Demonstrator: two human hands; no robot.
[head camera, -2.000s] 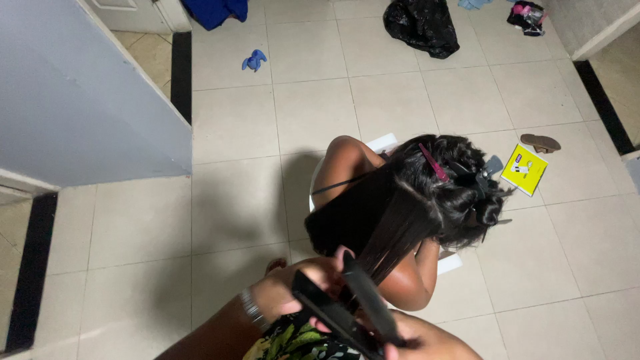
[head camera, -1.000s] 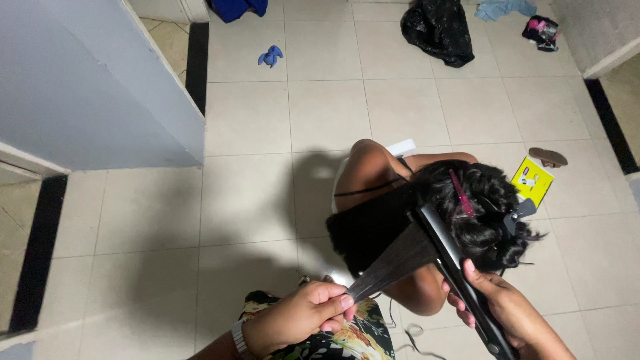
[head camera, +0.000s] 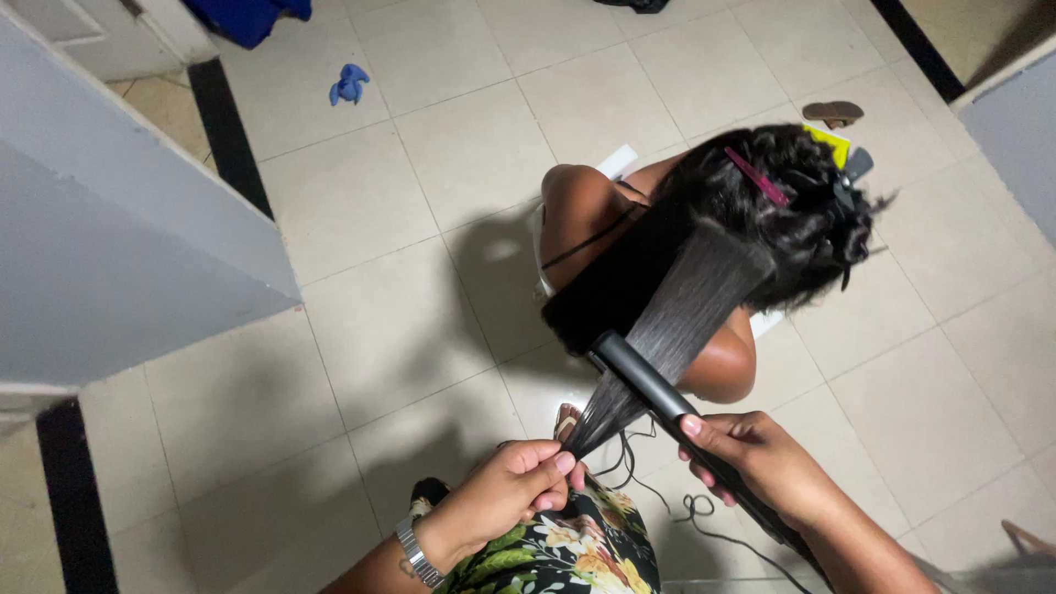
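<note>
A black hair straightener (head camera: 648, 379) is in my right hand (head camera: 763, 462), its plates closed across a straight section of dark hair (head camera: 701, 289) belonging to a seated person. The thumb and fingers of my left hand (head camera: 516, 487) pinch the ends of that section, drawn down and to the left. On the person's head a pink hair clip (head camera: 757, 176) and a dark grey clip (head camera: 856, 165) hold up the rest of the hair. My left wrist wears a metal watch band (head camera: 418, 553).
The straightener's black cord (head camera: 701, 511) loops over the tiled floor (head camera: 363, 272). A blue crumpled item (head camera: 349, 84), a brown sandal (head camera: 833, 113) and a yellow item (head camera: 829, 146) lie farther off. A grey wall (head camera: 148, 223) stands at left; a white seat edge (head camera: 617, 161) shows beside the person.
The straightener has slid from near the head down along the hair section toward my left hand. Two seconds ago both hands were close together near the hair ends.
</note>
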